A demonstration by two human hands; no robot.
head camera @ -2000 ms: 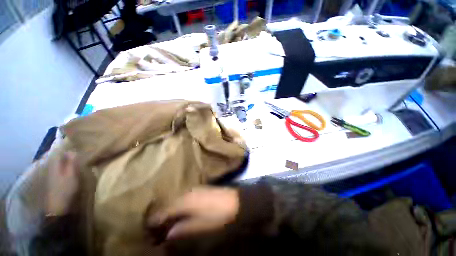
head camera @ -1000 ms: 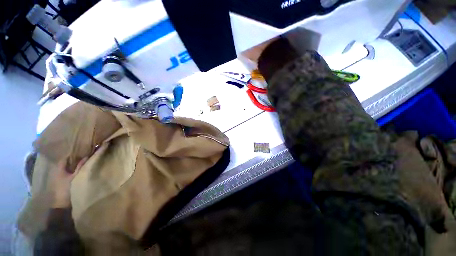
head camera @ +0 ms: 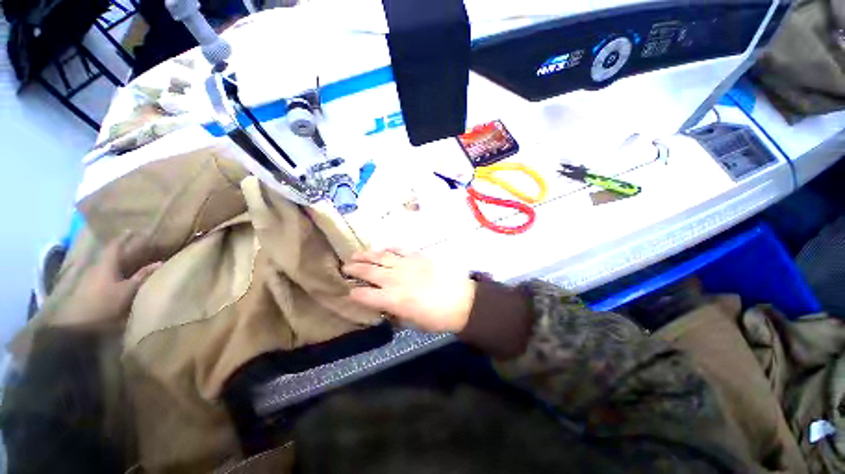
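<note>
The khaki garment piece (head camera: 306, 268) lies bunched on the machine table, its upper edge at the presser foot (head camera: 343, 193). A dark band runs along its near side. My right hand (head camera: 408, 289) has its fingertips on the cloth's right edge, just right of and nearer than the presser foot; the thumb is hidden and the hand seems to pinch the edge. My left hand (head camera: 97, 289) is blurred and rests on the cloth at the left, thumb apart from the fingers; whether it grips a fold is unclear. The needle point is too small to make out.
Right of the needle lie scissors (head camera: 505, 199) with red and orange loops, a small red-and-black box (head camera: 488, 142) and green snips (head camera: 607, 181). The white machine head (head camera: 528, 74) spans the back. A blue bin (head camera: 741, 268) with khaki pieces stands lower right.
My right hand has come from behind the scissors, under the machine head, onto the cloth's right edge. The red-and-black box now shows behind the scissors. The camera view has shifted.
</note>
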